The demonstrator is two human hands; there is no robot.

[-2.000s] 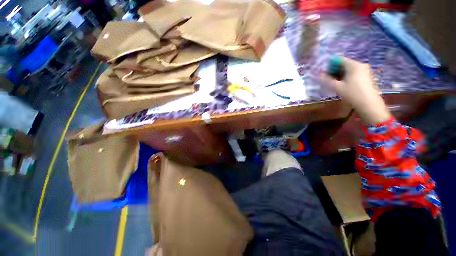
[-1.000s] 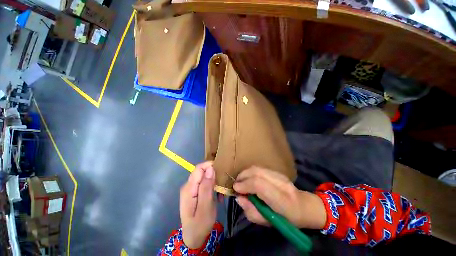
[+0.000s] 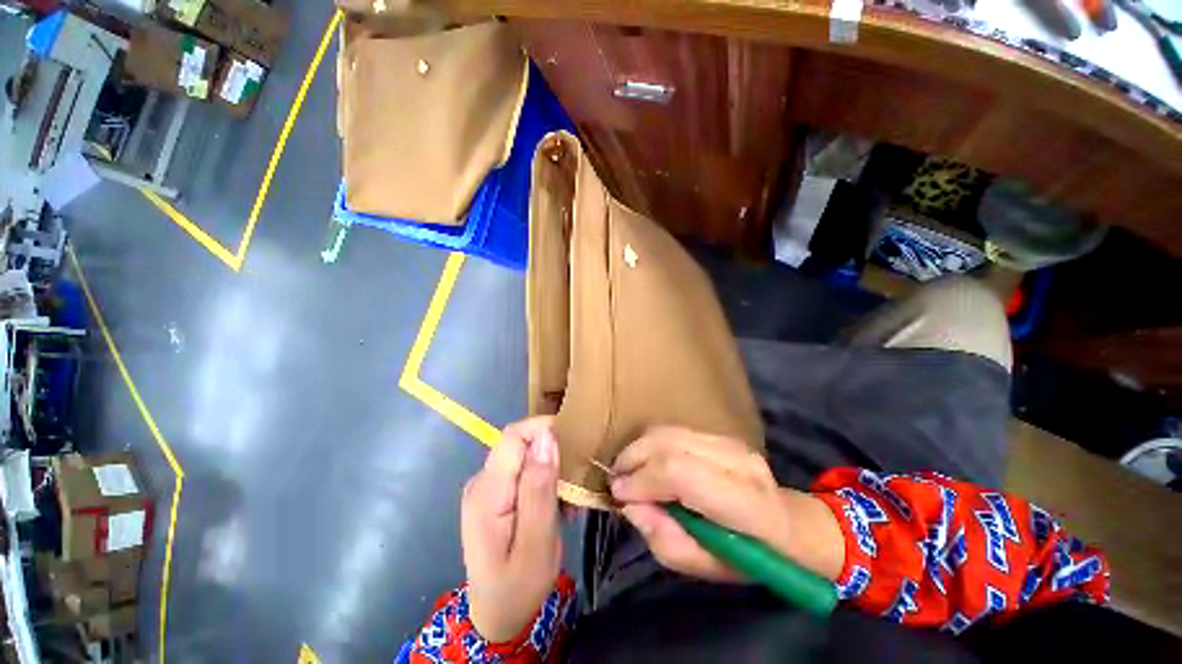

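A tan-brown bag body (image 3: 668, 337) rests on my lap with its open mouth facing left and a small pale metal clasp (image 3: 631, 256) on its front. My left hand (image 3: 509, 519) pinches the bag's near corner edge. My right hand (image 3: 706, 499) holds a tool with a thick green handle (image 3: 765, 560), likely an awl or seam ripper. A thin pale tip shows between my right fingertips at the bag's seam (image 3: 586, 496); whether it is in the material cannot be told.
A reddish-brown wooden desk (image 3: 674, 143) runs along the top. Another tan bag (image 3: 428, 117) lies on a blue crate (image 3: 493, 227) on the floor. Cartons (image 3: 104, 499) stand at far left. Items sit under the desk. Tools are partly visible at top right.
My right hand has come down from above the desk with the green tool, and both hands are now at the bag's corner. Over the last second the green handle has shifted slightly right and up.
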